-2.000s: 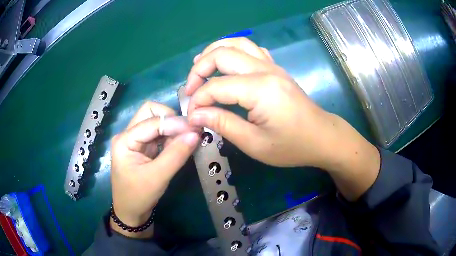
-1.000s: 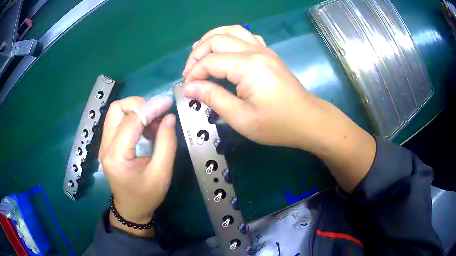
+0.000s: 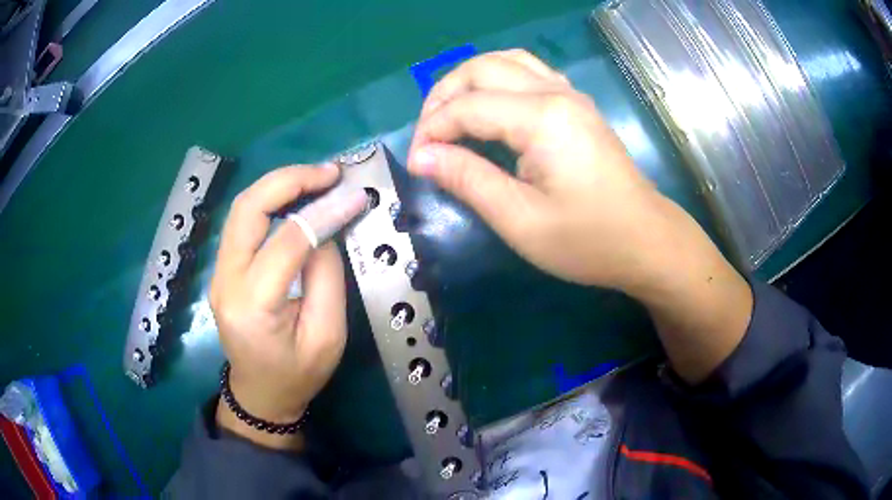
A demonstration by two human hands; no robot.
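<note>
A grey multi-hole metal bar (image 3: 396,342) runs from the centre down to the bottom edge, its scalloped edge facing right. Bright tips show in its black-ringed holes. My left hand (image 3: 284,283) holds the upper left of the bar, with a whitish wrap on one finger. One fingertip lies at the top hole and another at the top end. My right hand (image 3: 548,176) is just right of the bar's top end, apart from it, with thumb and fingertip close together. Whether a small part is between them cannot be seen.
A second bar (image 3: 166,264) lies alone at left. A clear blister tray (image 3: 729,127) is at upper right. A blue bin (image 3: 70,430) with whitish contents and a red bin (image 3: 24,459) are at lower left. Blue tape (image 3: 440,66) marks the green bench. A metal rail curves at upper left.
My right hand has left the bar's top end and moved right. My left hand has moved onto the bar's upper part. The bar's top end has tilted and shows its end face.
</note>
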